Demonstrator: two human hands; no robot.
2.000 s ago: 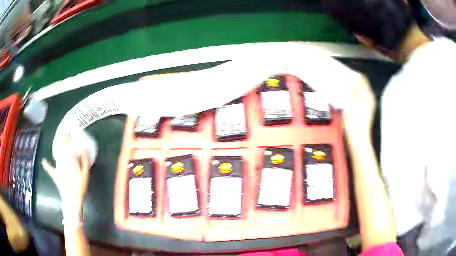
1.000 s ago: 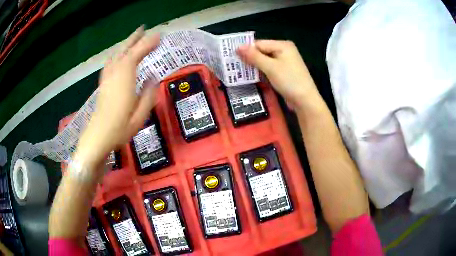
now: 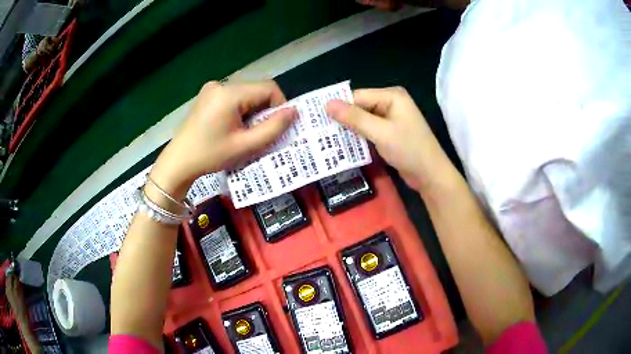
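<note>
My left hand (image 3: 245,124) and my right hand (image 3: 373,117) both grip the label strip (image 3: 297,152) between thumb and fingers. The strip is white with dense dark print and hides the tops of two back-row phones. It runs left behind my left wrist to the label roll (image 3: 79,308), a white ring on the dark bench. Below is the red turnover tray (image 3: 290,252) with black phones in two rows. Each phone, such as the front right one (image 3: 382,287), bears a printed white area; several show a gold round sticker (image 3: 370,261).
A green conveyor belt (image 3: 138,90) curves behind a white bench strip (image 3: 284,62). A red tray (image 3: 43,90) and another person's hand are at the upper left. A person in white clothing (image 3: 540,124) is close on the right. Another arm (image 3: 21,311) shows at the lower left.
My left hand has moved right from above the tray and now grips the strip beside my right hand. Roll and tray appear lower and further right in the view.
</note>
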